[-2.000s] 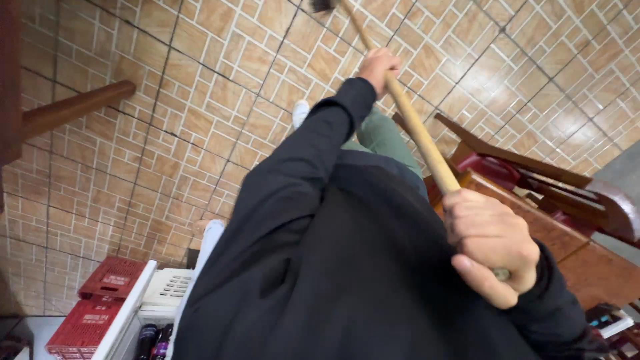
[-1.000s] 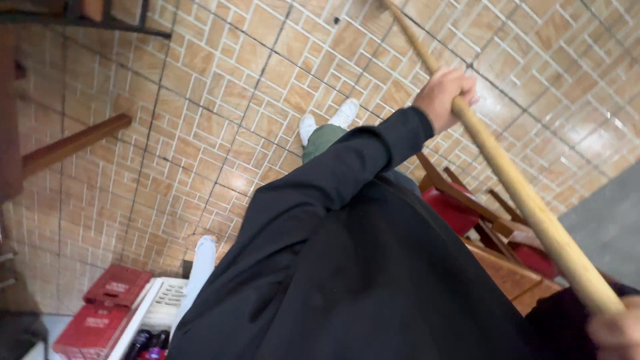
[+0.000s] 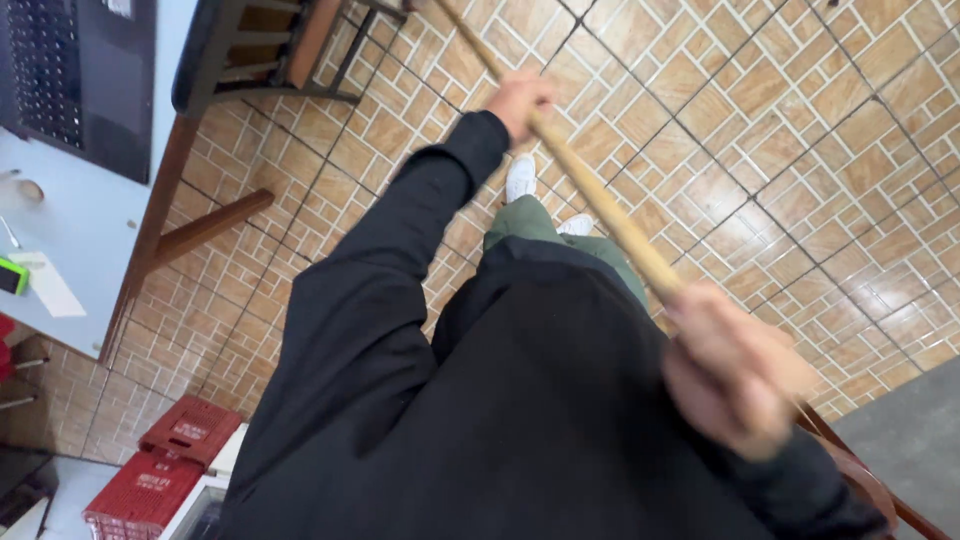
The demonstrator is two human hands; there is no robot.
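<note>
A long wooden pole slants across the head view from the top centre down to the right. My left hand is closed around its upper part, above my white shoes. Nearer my body, at the right, my right hand grips the lower part and is blurred. The far end of the pole lies outside the view at the top. Beneath it spreads a tiled floor.
At the left a light blue table holds a dark laptop, with a dark chair beside it. Red plastic crates stand at the lower left. Part of a wooden chair shows at the lower right.
The view has shifted, bringing the table and laptop in at the left. My right hand, at the lower right edge a second ago, is now farther into view. Both hands still hold the pole.
</note>
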